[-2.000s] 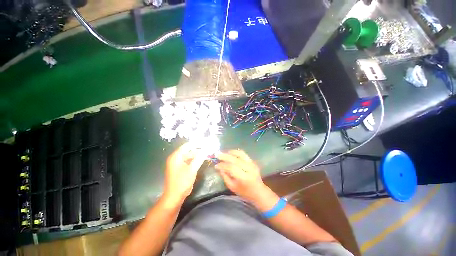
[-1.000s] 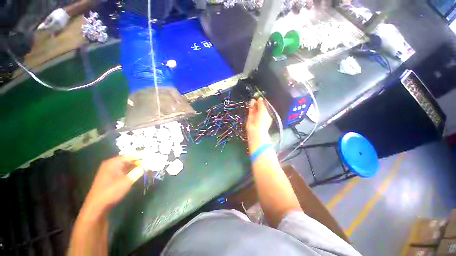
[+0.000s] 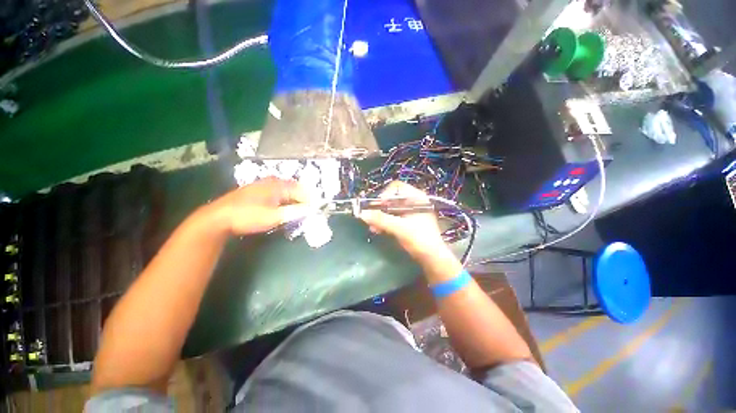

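My right hand (image 3: 406,214), with a blue wristband, is shut on the soldering iron (image 3: 395,205), whose cord curves off to the right. The iron's tip points left at the white parts. My left hand (image 3: 262,205) reaches over the pile of white plastic parts (image 3: 323,176); its fingertips are close together beside the iron's tip. Glare hides whether it holds a part. A white part (image 3: 315,231) lies below the fingers. Lead wires (image 3: 428,165) lie tangled behind my right hand.
The fume hood (image 3: 315,125) hangs over the pile. A black tray (image 3: 89,258) stands at left. The soldering station (image 3: 545,153) and green solder spool (image 3: 575,53) are at right. A blue stool (image 3: 621,282) and an open carton (image 3: 500,310) are below the bench.
My right hand has left the station side and moved left to the white parts with the iron. My left hand has moved up to meet it. The camera view has turned.
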